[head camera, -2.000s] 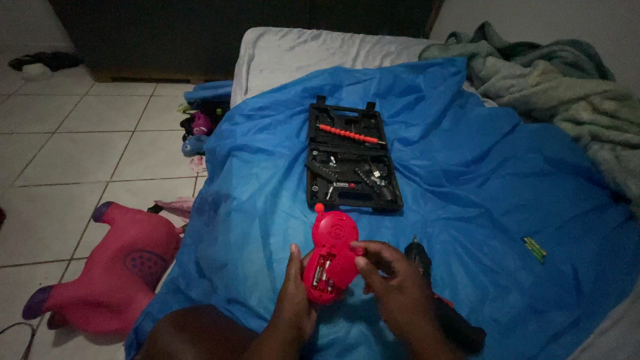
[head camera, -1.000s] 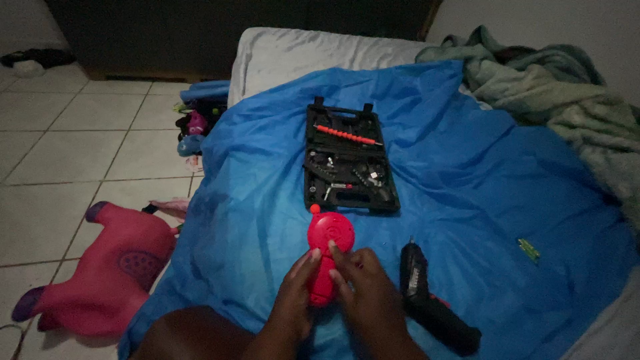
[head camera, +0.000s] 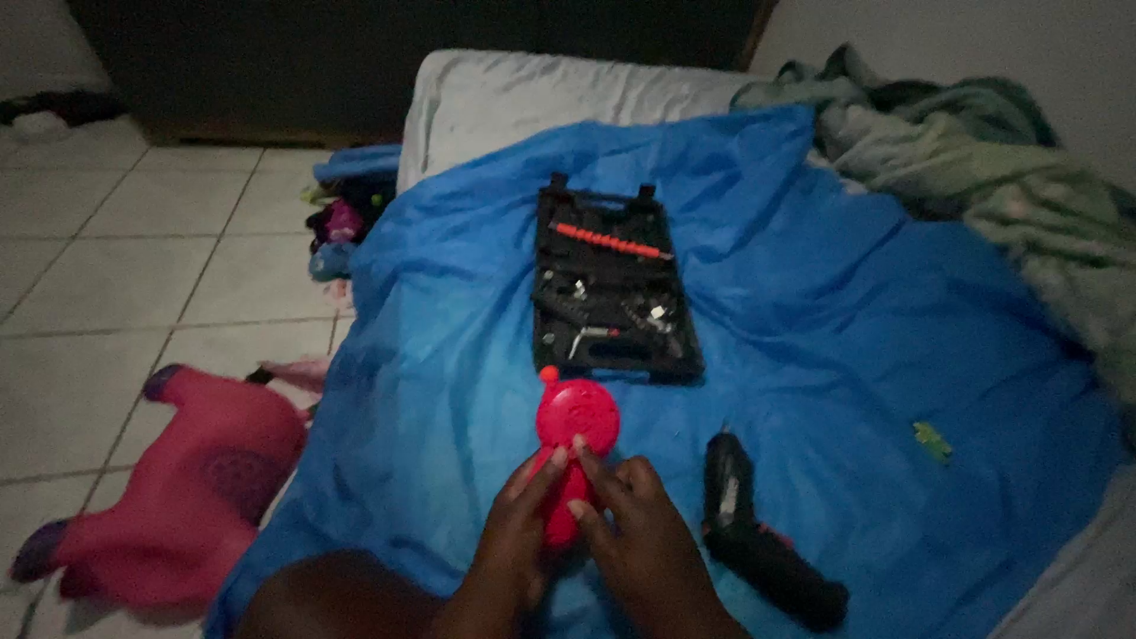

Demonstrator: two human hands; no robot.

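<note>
Both hands hold a red plastic toy [head camera: 577, 417] with a round top and a small orange-red knob at its upper left. My left hand [head camera: 515, 524] grips its left side, thumb on the lower part. The fingers of my right hand [head camera: 626, 515] press on its middle and right side. Its battery bay is out of sight. A black cordless screwdriver [head camera: 754, 532] with a bit in its nose lies right of my right hand. Beyond the toy lies an open black tool case [head camera: 612, 355] holding an orange-red flexible shaft [head camera: 612, 241] and small metal parts.
A blue sheet [head camera: 444, 355] covers most of a mattress [head camera: 550, 89]. A small green-yellow item [head camera: 932, 441] lies at the right, below a rumpled green blanket [head camera: 1003, 177]. On the tiled floor [head camera: 106, 284] at the left are a pink inflatable animal toy [head camera: 195, 479] and other toys [head camera: 337, 222].
Two seconds ago the toy's battery bay showed batteries; now a red cover and my fingers are over that area. My right hand has moved left onto the toy, uncovering the screwdriver.
</note>
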